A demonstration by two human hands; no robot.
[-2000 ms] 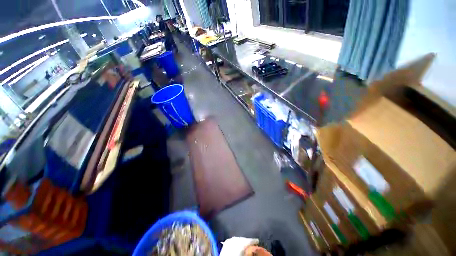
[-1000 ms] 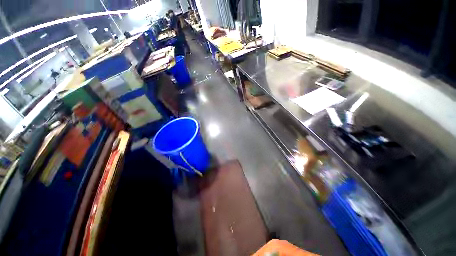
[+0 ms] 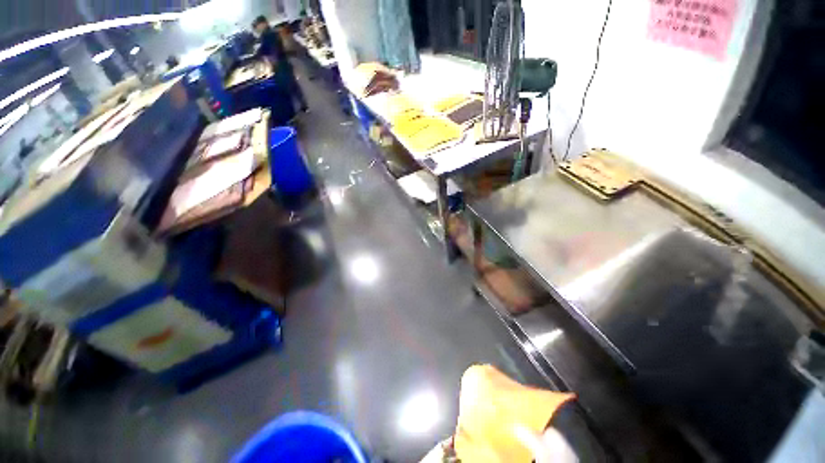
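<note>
An orange leather panel (image 3: 497, 411) stands up at the bottom edge, bent and cut off by the picture's rim. A pale, blurred part of my right hand (image 3: 556, 445), which looks gloved, is at the panel's lower right and seems to grip it. Another small pale patch (image 3: 439, 454) shows at the panel's lower left; whether it is my left hand is not clear. The fingers are mostly hidden or out of the picture.
A blue bucket (image 3: 303, 443) is at the bottom. A blue press (image 3: 136, 262) stands left of the grey aisle. A metal-topped bench (image 3: 588, 244) lies right, with wooden dies (image 3: 602, 172) along the wall. A table beyond holds yellow panels (image 3: 425, 131) and a fan (image 3: 502, 81). A person (image 3: 276, 63) stands far off.
The view has moved forward along the aisle. The cardboard boxes and the reddish-brown floor mat have left view. The orange panel shows more fully than before.
</note>
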